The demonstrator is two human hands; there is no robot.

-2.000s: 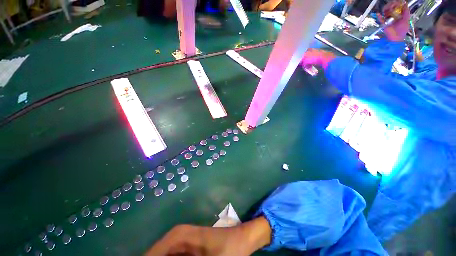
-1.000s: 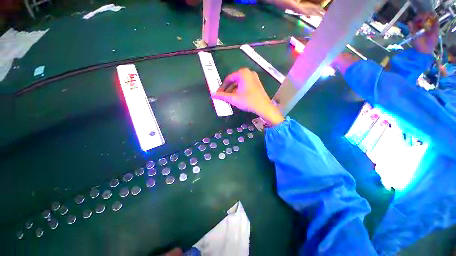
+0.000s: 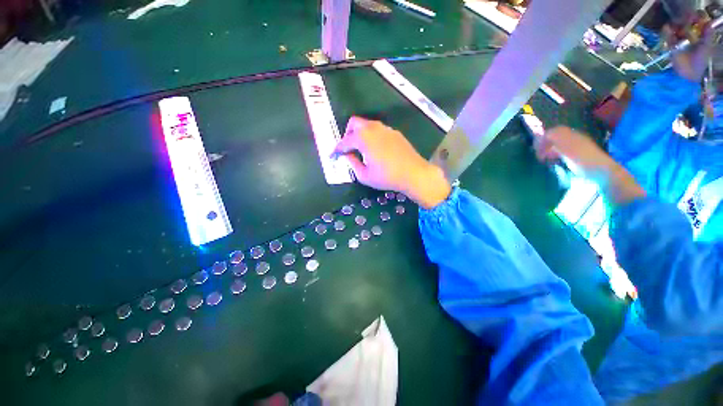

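Observation:
My right hand (image 3: 380, 157) reaches in from the right, fingertips pinched together at the lower end of the middle white housing (image 3: 319, 115). A small dark spot shows at the fingertips; whether they hold a disc is unclear. A wider-looking white housing (image 3: 190, 176) lies to the left, with red marks at its top and a dark round spot near its lower end. Another housing (image 3: 412, 95) lies beyond, partly behind a post. Round metal discs (image 3: 239, 269) lie in slanting rows on the green surface below. My left hand (image 3: 273, 399) is barely in view, blurred and cut off by the bottom edge.
A slanting frame post (image 3: 515, 79) stands right of my hand; another post (image 3: 335, 32) stands at the back. White paper (image 3: 361, 369) lies near me. At right, a neighbour's blurred hand (image 3: 583, 158) is over bright white housings (image 3: 585, 210). A white sheet (image 3: 28, 71) lies far left.
My right hand has come up from the bottom edge to the middle housing. The housings have shifted left relative to the discs. The neighbour's hand has swung in over the bright housings.

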